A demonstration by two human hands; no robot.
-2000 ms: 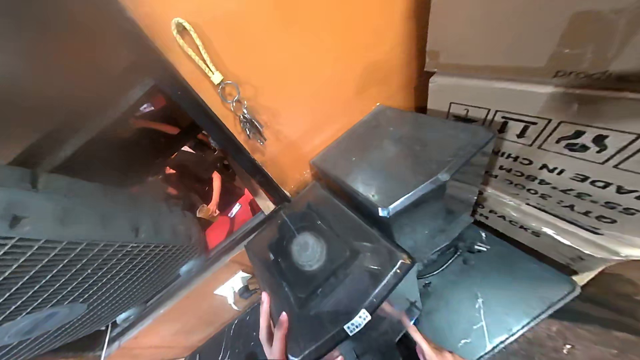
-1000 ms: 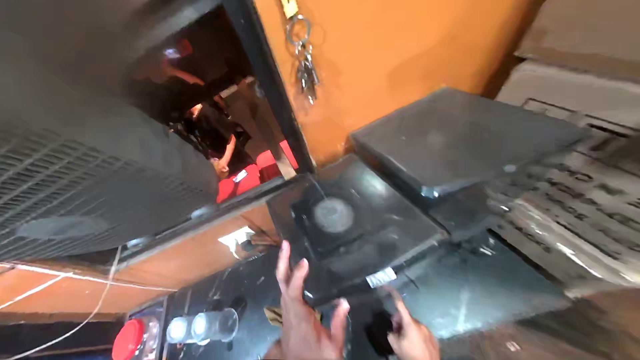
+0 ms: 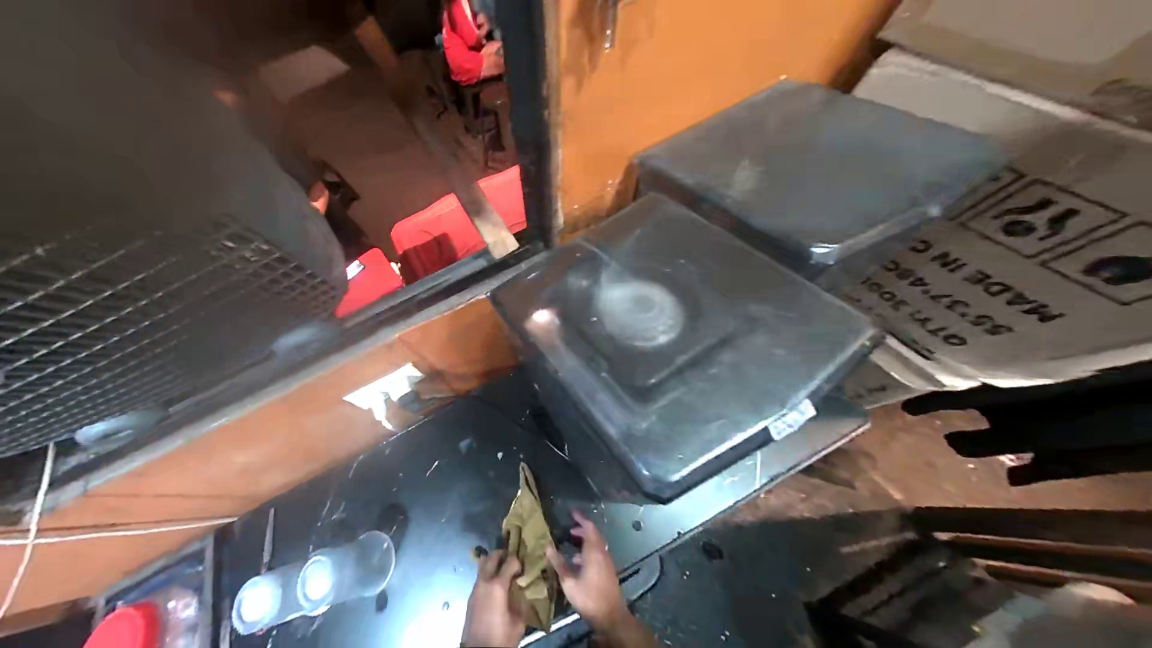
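My left hand [image 3: 493, 594] is closed on the left edge of a crumpled olive-brown cloth or bag [image 3: 533, 549] at the lower middle of the view. To its right, my right hand [image 3: 589, 571] has its fingers spread beside the same item; whether they touch it is not clear. Both hands are over a black tabletop [image 3: 432, 477]. Behind them stands a black box-shaped machine [image 3: 747, 315] with a round pale mark on its lid and a white label on its front edge.
A second black machine [image 3: 819, 162] and cardboard cartons [image 3: 1017, 225] stand at the right. Clear plastic cups [image 3: 346, 571] lie at the lower left, near a red-lidded container [image 3: 126, 625]. A wall socket [image 3: 387, 391] is behind. Past the window opening are red chairs [image 3: 450, 225] and a person [image 3: 463, 45].
My hands have moved away from the front of the black machine to the olive-brown item, and my left hand has closed on it. The view has turned.
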